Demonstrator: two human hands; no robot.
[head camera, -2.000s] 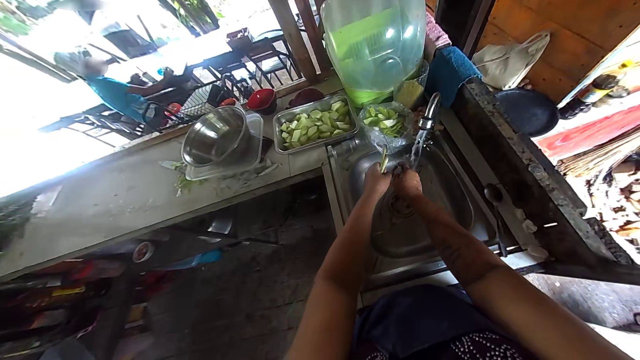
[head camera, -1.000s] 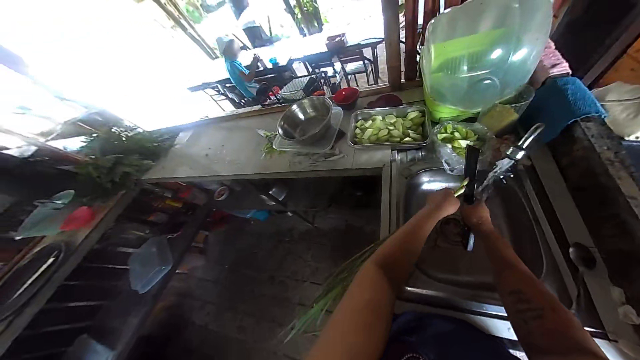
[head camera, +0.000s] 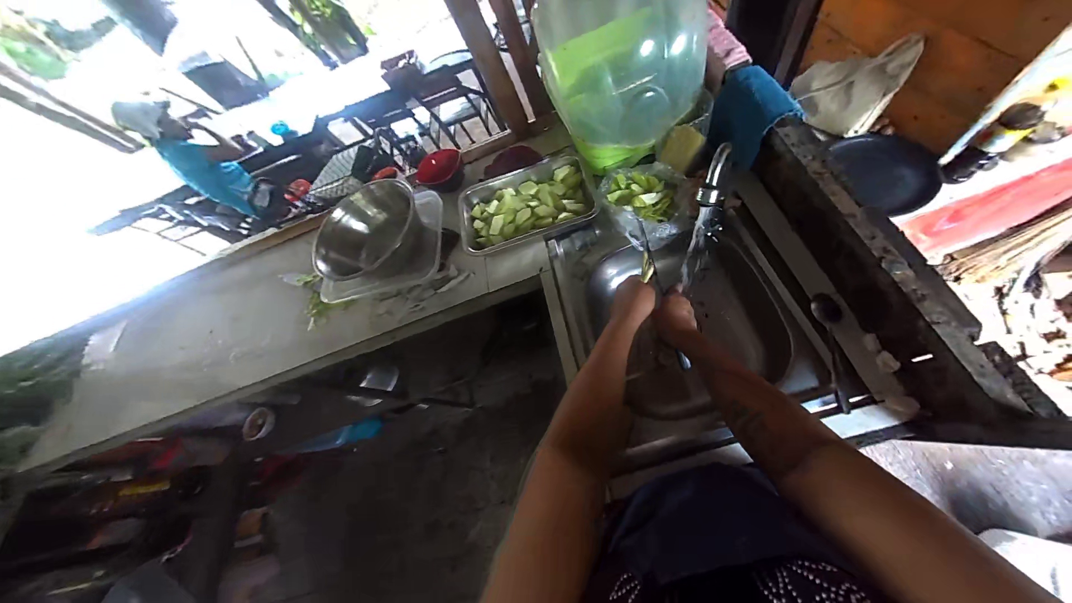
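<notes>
Over the stainless steel sink (head camera: 670, 398), my two hands are close together. My left hand (head camera: 634, 300) is closed around something slim and yellow-green, mostly hidden by the fingers. My right hand (head camera: 677, 314) grips a knife (head camera: 683, 360); its dark blade points up towards the tap and its handle end shows below the hand. Water runs from the curved metal tap (head camera: 712, 188) beside my right hand. Behind the sink, a clear plastic bag (head camera: 624, 219) holds cut green pieces. A metal tray (head camera: 492, 244) of pale green vegetable chunks stands to its left.
A metal bowl (head camera: 362, 230) sits in a clear plastic container (head camera: 429, 270) on the counter. A large translucent tub (head camera: 624, 92), a sponge (head camera: 682, 149) and a blue cloth (head camera: 754, 113) are behind the sink. A spoon (head camera: 829, 314) lies right. Someone in blue (head camera: 205, 172) is outside.
The view has swung left and back. The long green stalks beside my left arm one second ago are out of sight. Both hands stay together at the sink.
</notes>
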